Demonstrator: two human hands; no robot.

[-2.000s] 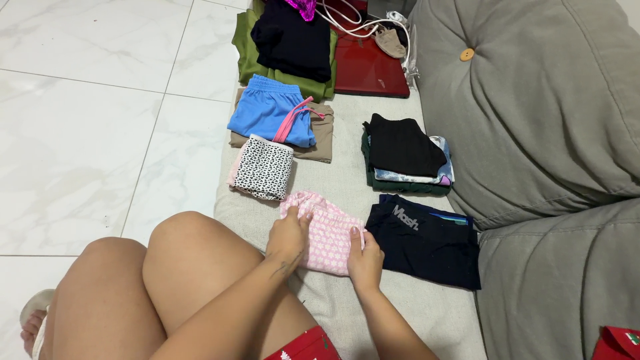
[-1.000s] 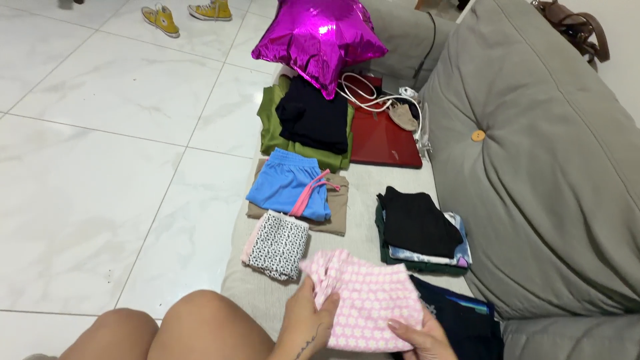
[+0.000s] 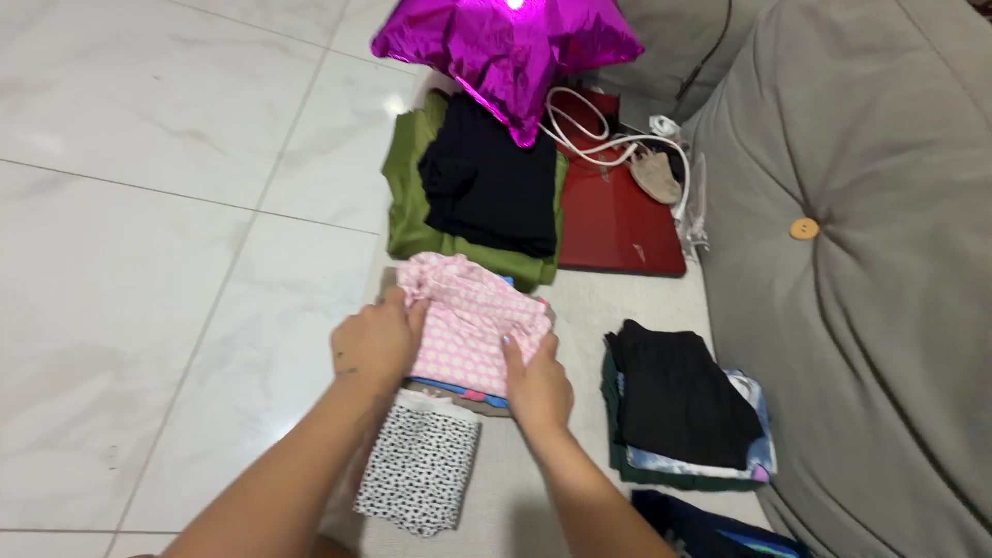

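A folded pink and white patterned garment (image 3: 473, 333) lies over the blue garment (image 3: 496, 401) of a folded pile, covering most of it. My left hand (image 3: 377, 337) grips its left edge, and my right hand (image 3: 539, 384) holds its right edge, thumb on top. Just below, toward me, is a folded white cloth with black spots (image 3: 422, 465). Beyond the pink garment, a folded black garment (image 3: 496, 186) rests on green clothing (image 3: 407, 194). To the right, folded black shorts (image 3: 682, 395) top another pile, with a dark navy garment (image 3: 713, 531) nearer me.
A shiny magenta foil balloon (image 3: 511, 54) overhangs the far clothes. A red laptop (image 3: 620, 217) with a white cable (image 3: 566, 116) on it lies beside them. Grey sofa cushions (image 3: 876, 310) rise at the right; a tiled floor (image 3: 155, 310) runs along the left.
Both hands have carried the pink garment away from me, from near the navy garment onto the pile with the blue garment. The view has shifted.
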